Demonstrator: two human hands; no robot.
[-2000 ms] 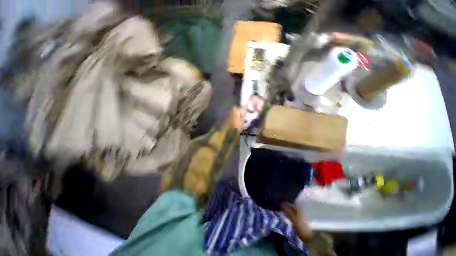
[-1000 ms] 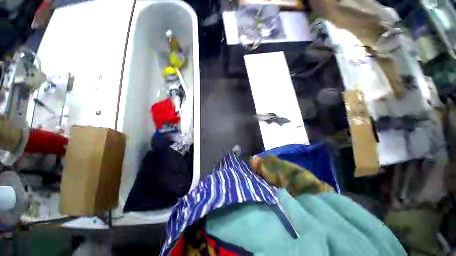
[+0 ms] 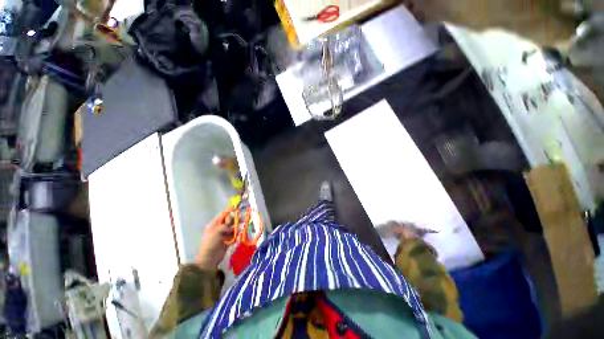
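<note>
Orange-handled scissors [image 3: 251, 227] are at the near end of the long white trough [image 3: 259, 192], left of the striped apron. My left hand [image 3: 214, 241] has its fingers on the orange handles, with the blades pointing away up the trough. My right hand [image 3: 405, 233] is over the near part of a white board [image 3: 384, 159], at a small flat grey piece [image 3: 427, 231]. The hand is small and blurred, and I cannot tell if it grips the piece.
A red item [image 3: 243, 259] and small yellow items lie in the trough. A blue bin [image 3: 497, 298] is at the right. Ahead are a clear plastic bag [image 3: 357, 63] and a tray with red-handled scissors [image 3: 328, 14]. A brown cardboard piece [image 3: 561, 232] is farther right.
The view has swung to the right and shifted. My left hand has come into view at the orange scissors. My right hand has come into view on the white board, at the grey piece.
</note>
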